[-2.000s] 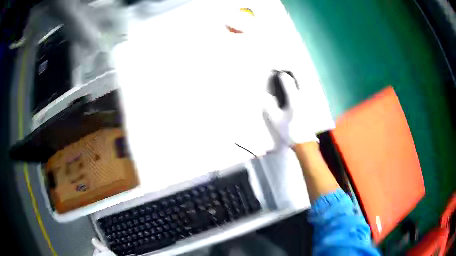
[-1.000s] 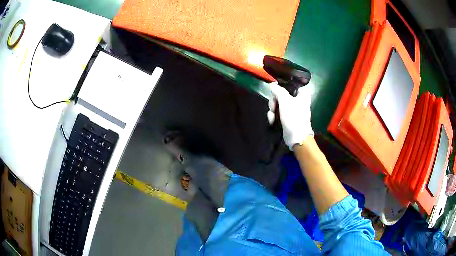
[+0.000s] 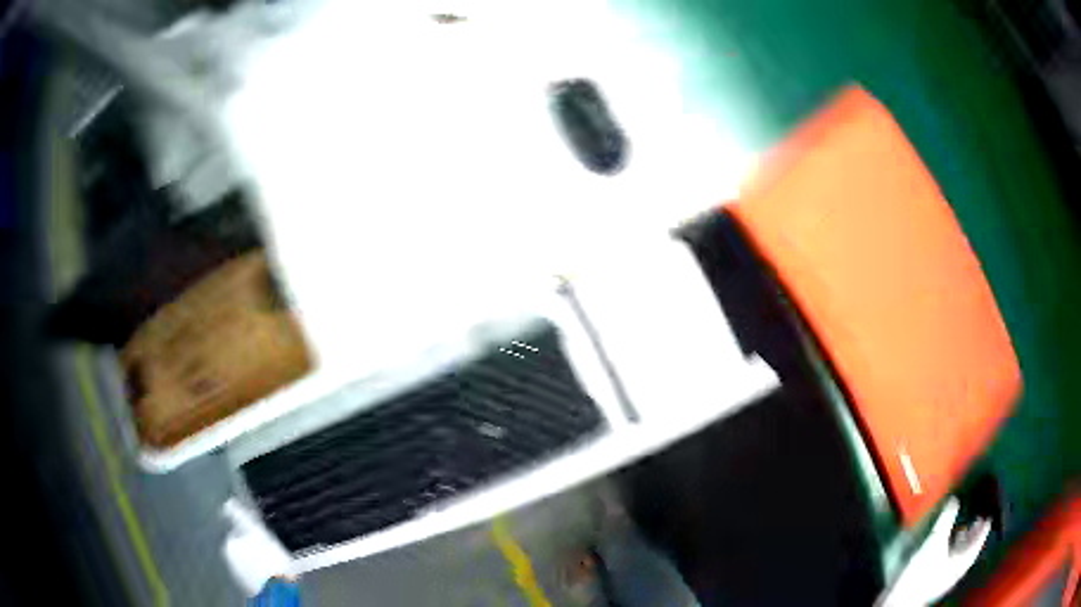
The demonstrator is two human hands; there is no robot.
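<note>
My right hand [image 3: 931,567], in a white glove, is blurred at the lower right. Its fingers are at a small black device [image 3: 977,508], perhaps a handheld scanner, beside the orange pad's near corner; whether they grip it is unclear. My left hand [image 3: 253,553], white-gloved with a blue cuff below, is at the left end of the keyboard shelf [image 3: 676,421]; its finger pose is too blurred to read. The black keyboard [image 3: 427,445] lies on the shelf. The black mouse [image 3: 589,126] lies on the white table [image 3: 415,178], with no hand on it.
The brown marking fixture [image 3: 219,350] is left of the table, with dark machine parts behind it. A large orange pad [image 3: 883,285] lies on the green bench [image 3: 960,202]. Another orange edge [image 3: 1043,557] shows at lower right. A dark gap separates shelf and bench.
The view has swung back left, bringing the fixture and whole table into view. My right hand is off the mouse, where it was two seconds ago. My left hand, out of view one second ago, shows again.
</note>
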